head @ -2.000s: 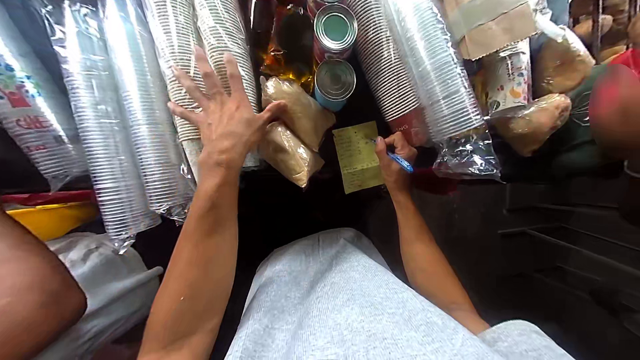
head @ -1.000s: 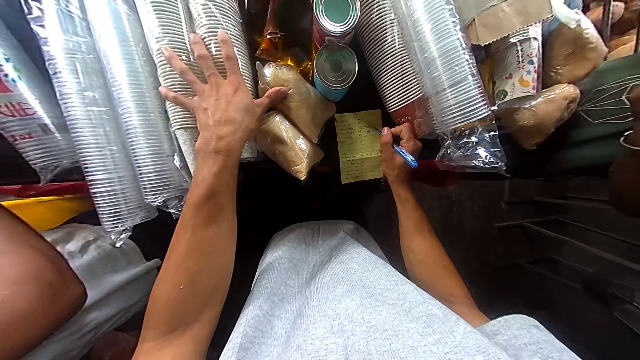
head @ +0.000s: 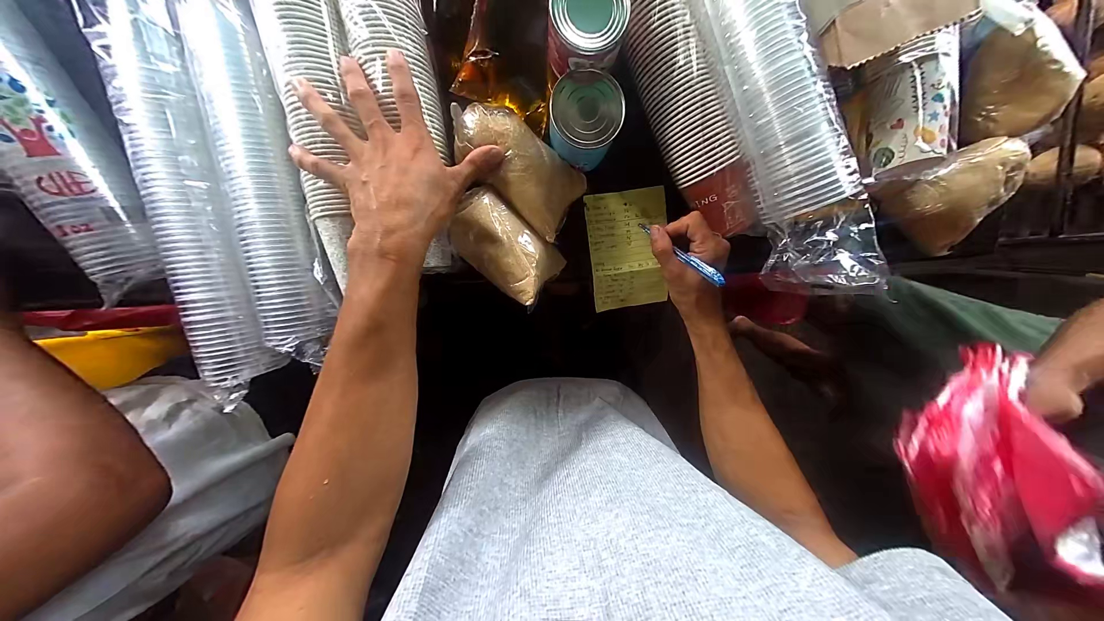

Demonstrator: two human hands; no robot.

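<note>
My left hand (head: pixel 392 168) lies palm down with spread fingers on stacks of ribbed paper cups (head: pixel 392 52) in plastic wrap. Its thumb touches the upper of two plastic bags of brown powder (head: pixel 522 164); the other bag (head: pixel 500 246) rests just below. My right hand (head: pixel 690 254) grips a blue pen (head: pixel 700 267), its tip over a yellow paper slip (head: pixel 625 250) that bears handwriting. Two metal cans (head: pixel 588 108) stand above the slip. A wrapped stack of cups (head: pixel 690 95) is up and right of the slip.
Sleeves of clear plastic cups (head: pixel 172 172) lie at the left, another (head: pixel 780 112) at the right. Bags of brown contents (head: pixel 949 190) sit farther right. A person's hand (head: pixel 1056 388) at the right edge holds a pink plastic bag (head: pixel 992 466). A bare knee (head: pixel 69 431) shows at the left.
A person's hand with a pink plastic bag has come into view at the right. My left hand stays on the cups, and my right hand stays at the slip with the pen.
</note>
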